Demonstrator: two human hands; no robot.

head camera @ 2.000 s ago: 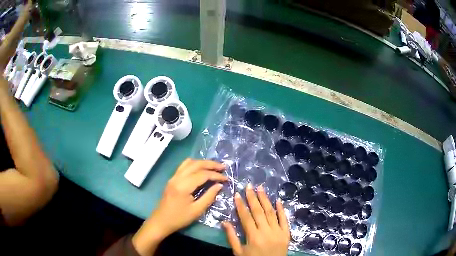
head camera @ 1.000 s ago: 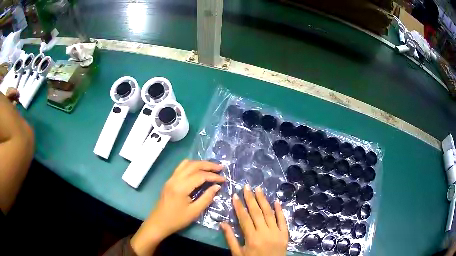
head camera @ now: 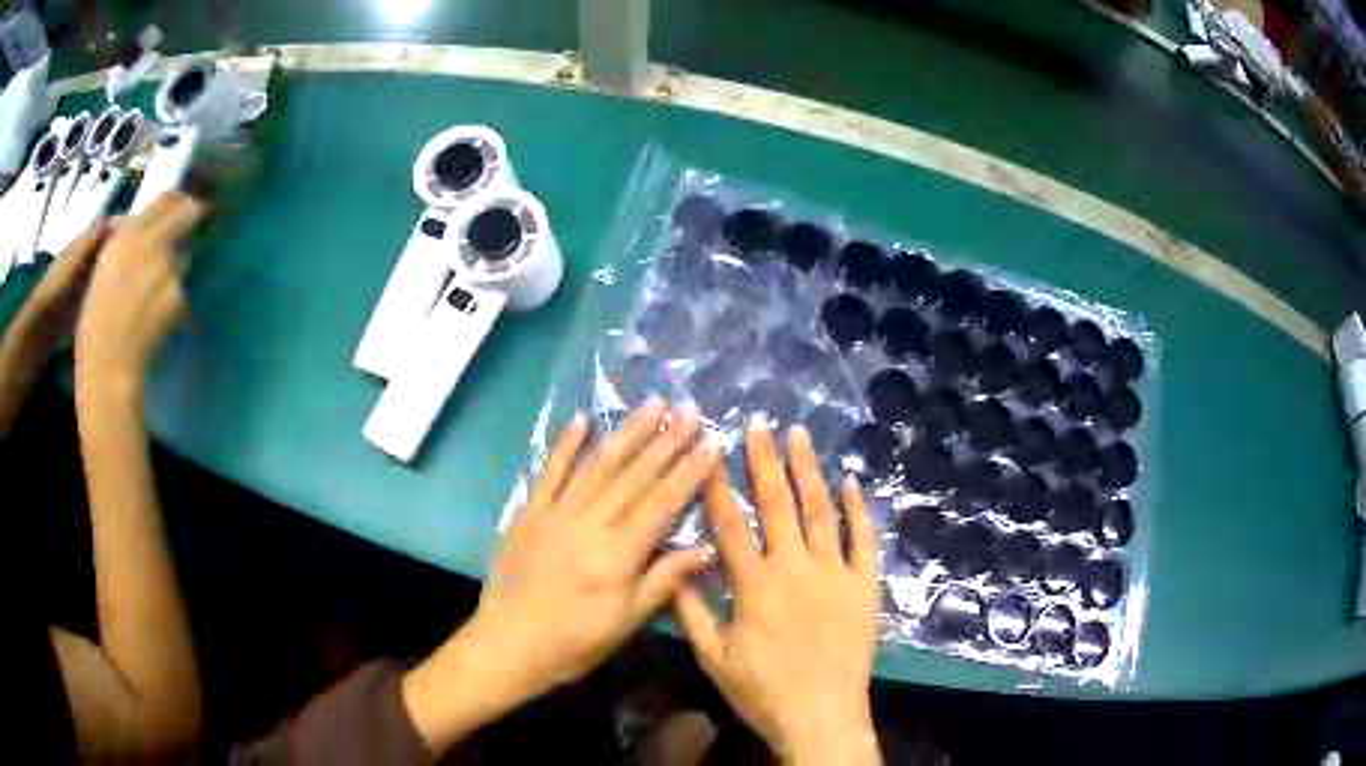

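Note:
My left hand lies flat, palm down, on the lower left part of the clear wrinkled plastic sheet. My right hand lies flat beside it with fingers spread, the two hands almost touching. Neither hand grips anything. Rows of black centre caps lie at the sheet, dark on its right side and paler under the film on its left. Two capped white handheld fans lie left of the sheet, one overlapping the other, black centres facing up.
At the far left a neighbour's hands are at a white fan near the blurred press area. Several white fans lie there. A pale metal rail and post edge the bench. White fans show at the right edge.
One of the three capped fans is gone from the group, and the neighbour's hands have come in at left with a fan. My left hand has flattened out. The whole view has shifted.

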